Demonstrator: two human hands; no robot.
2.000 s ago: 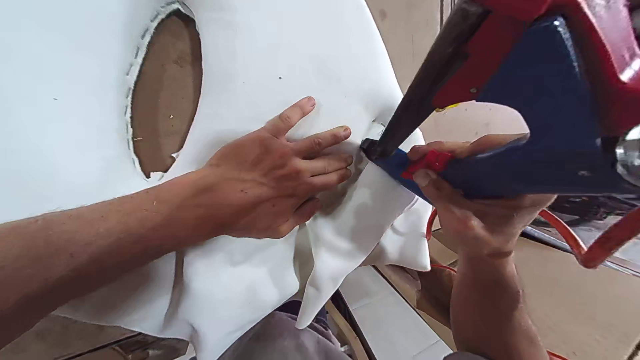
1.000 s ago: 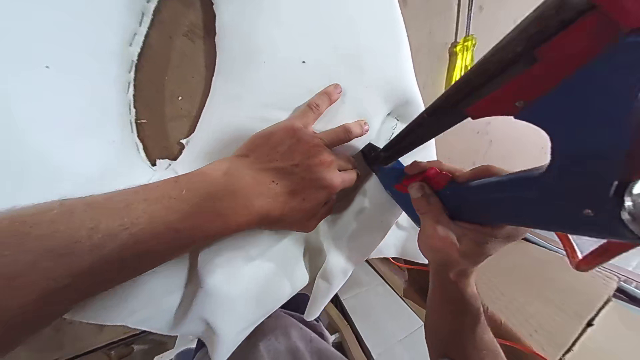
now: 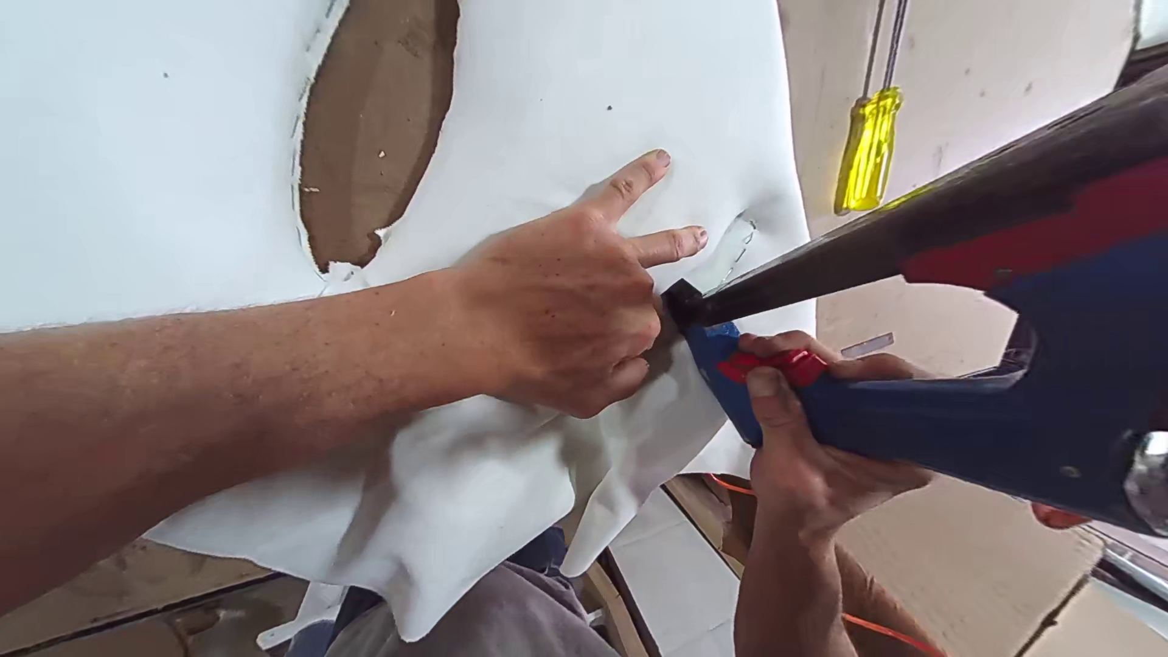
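Note:
A large white sheet, perhaps leather or vinyl, (image 3: 584,82) lies spread out, with a long oval opening at the upper left edged by staples. My left hand (image 3: 557,301) presses on it, index and middle fingers stretched out, the others curled. My right hand (image 3: 803,438) is closed around the lower arm of a blue and red staple gun (image 3: 912,411) that reaches in from the right. Its dark nose touches the sheet right beside my left hand's curled fingers. Just above the nose, a short row of staples shows in a fold of the sheet.
A yellow-handled screwdriver (image 3: 870,151) lies on the tan board (image 3: 1004,82) at the upper right. An orange hose or cord (image 3: 890,631) runs below my right forearm. Grey-clad legs (image 3: 493,616) are under the sheet's lower edge, beside a white panel (image 3: 675,575).
My left hand's ring and little fingers, spread two seconds ago, are now curled in. The staple gun's nose stays beside them. The view has shifted, bringing the yellow handle into sight.

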